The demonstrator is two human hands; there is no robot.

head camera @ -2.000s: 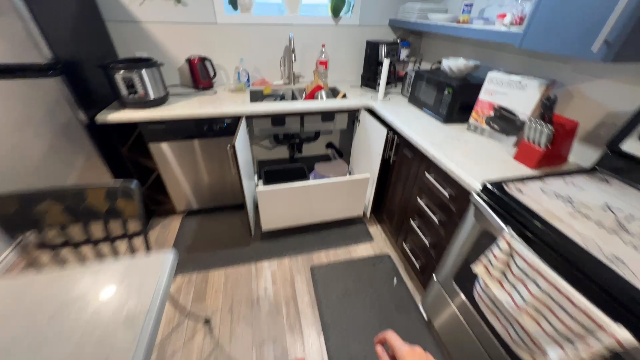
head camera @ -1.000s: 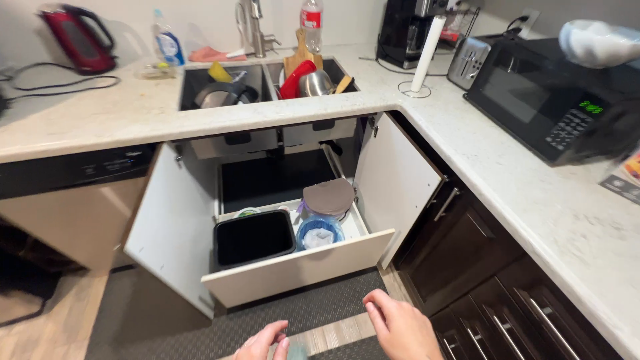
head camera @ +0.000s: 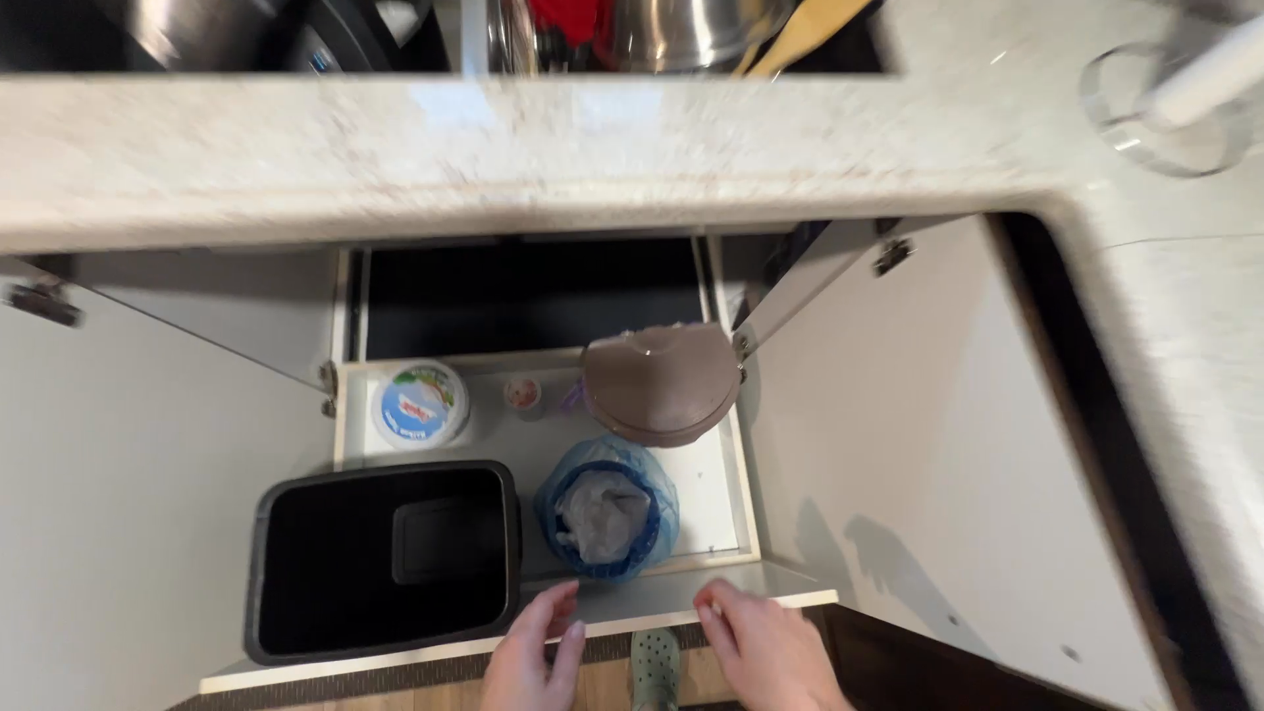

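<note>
Just above the front edge of the pulled-out drawer (head camera: 691, 610), my left hand (head camera: 538, 652) has its fingers apart and holds nothing. To its right, my right hand (head camera: 765, 642) is near the same edge, fingers curled, with nothing seen in it. A small bin lined with a blue plastic bag (head camera: 657, 494) stands between and beyond the hands, with a crumpled whitish bag (head camera: 602, 513) inside. Left of it is a black rectangular bin (head camera: 326, 563). Behind them are a brown half-round lidded bin (head camera: 662, 385), a white tub with a blue lid (head camera: 420, 405) and a small round container (head camera: 522, 394).
Cabinet doors stand open at the left (head camera: 148, 474) and right (head camera: 918, 444). A pale countertop (head camera: 494, 158) overhangs the drawer. The sink above holds a steel pot (head camera: 691, 35) and a wooden utensil (head camera: 810, 35). A green clog (head camera: 655, 662) is on the floor below.
The view has moved from across the kitchen to right over the open drawer. Both hands are now close to the drawer's front edge; two seconds ago only one hand was in view.
</note>
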